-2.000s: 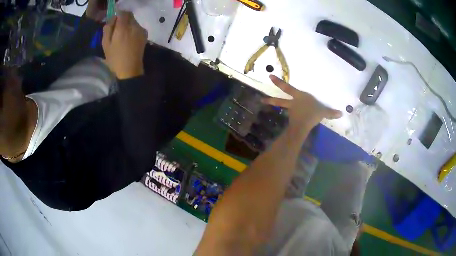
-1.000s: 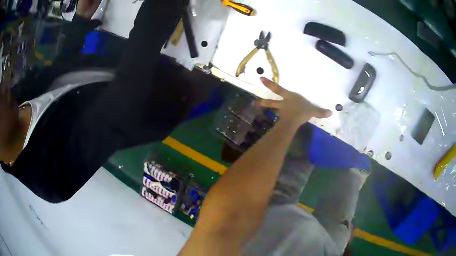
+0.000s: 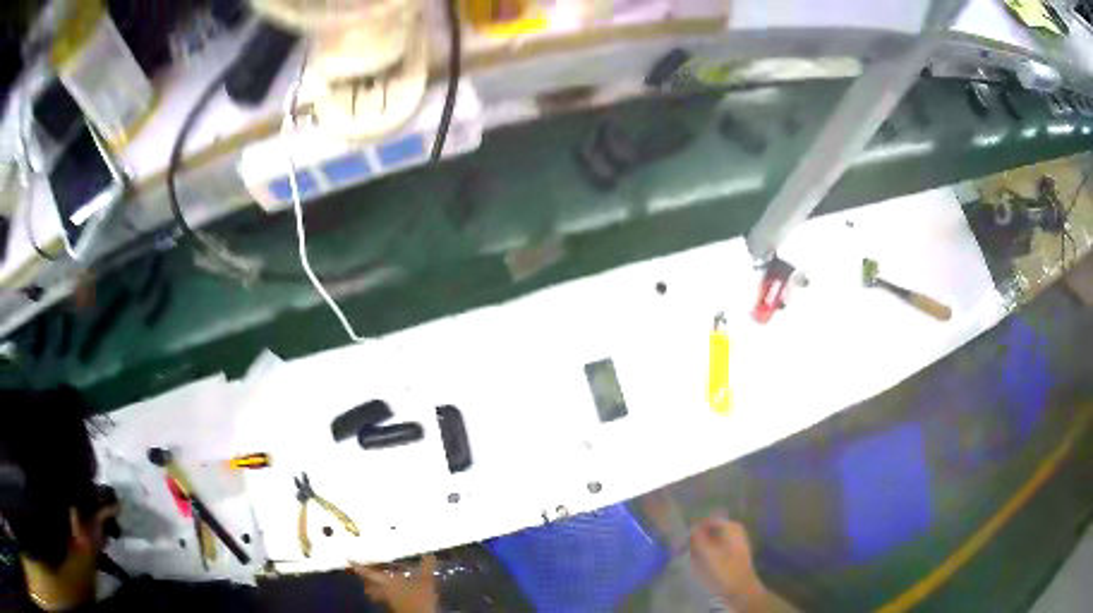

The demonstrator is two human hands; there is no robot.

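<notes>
My left hand [image 3: 402, 584] is at the bench's front edge, partly cut off by the picture's bottom, with fingers spread and nothing seen in it. My right hand [image 3: 724, 553] is blurred below the bench edge, right of a blue stool [image 3: 581, 563]; its grip is unclear. On the white bench [image 3: 527, 359], splayed yellow-handled pliers [image 3: 321, 515] lie above and left of my left hand. Two black rounded pieces [image 3: 362, 419] [image 3: 391, 435] lie close together. A third dark piece [image 3: 454, 438] lies to their right, and a flat grey rectangle [image 3: 605, 390] lies further right.
A yellow knife [image 3: 719, 369], red tool [image 3: 771, 295] and wooden-handled hammer [image 3: 917, 297] lie to the right. A slanting grey post [image 3: 839, 144] stands behind. A person's dark-haired head [image 3: 42, 479] is at left, near an orange-black tool [image 3: 251, 461]. A green strip divides the benches.
The view has tilted up and swung right, showing more bench. My left hand now appears at the lower edge. My right hand has come into view. The neighbouring person's head shows at left.
</notes>
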